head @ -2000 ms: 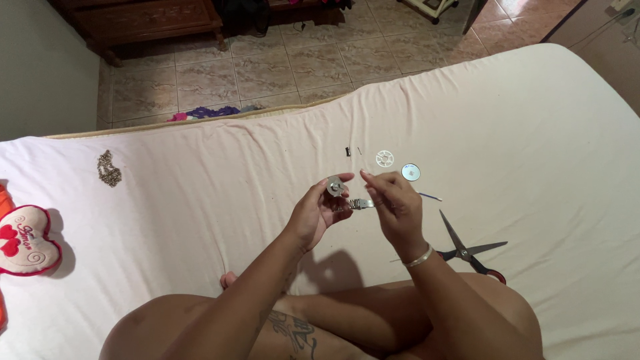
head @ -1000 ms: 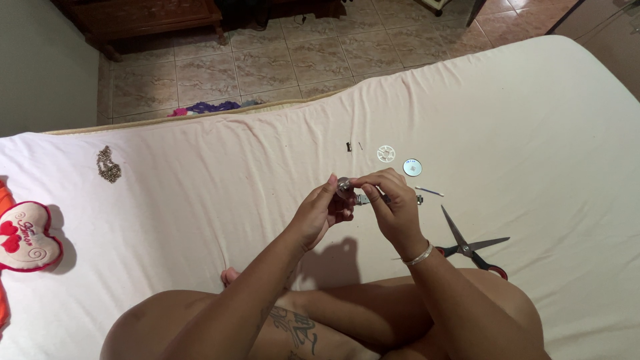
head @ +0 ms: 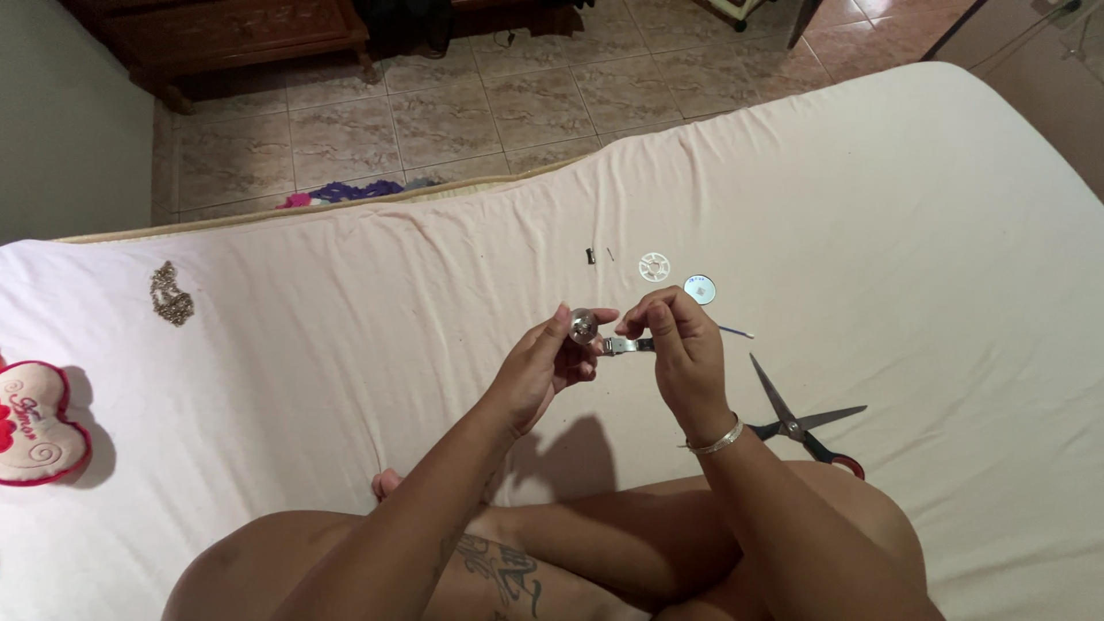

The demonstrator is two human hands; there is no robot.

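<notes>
My left hand [head: 539, 366] grips a round metal watch case [head: 584, 325] between thumb and fingers. A metal watch band [head: 623, 346] with its clasp extends from the case toward my right hand [head: 681, 349]. That hand is beside the case with its thumb and index finger bent together; whether it pinches something small cannot be told. Beyond the hands lie a white spoked ring [head: 654, 267], a round pale disc [head: 699, 289], a small dark metal link [head: 591, 256] and a thin pin [head: 611, 254]. A thin blue stick [head: 735, 331] shows past my right hand.
Open scissors [head: 793, 427] lie by my right wrist and knee. A bunched metal chain [head: 172, 295] and a heart-shaped cushion [head: 39, 423] are at the left of the sheet-covered bed [head: 302, 345]. A wooden dresser [head: 241, 34] stands on the tiled floor beyond.
My right fingers, which were at the watch case one second ago, have drawn back a little to the right. The left hand still holds the case.
</notes>
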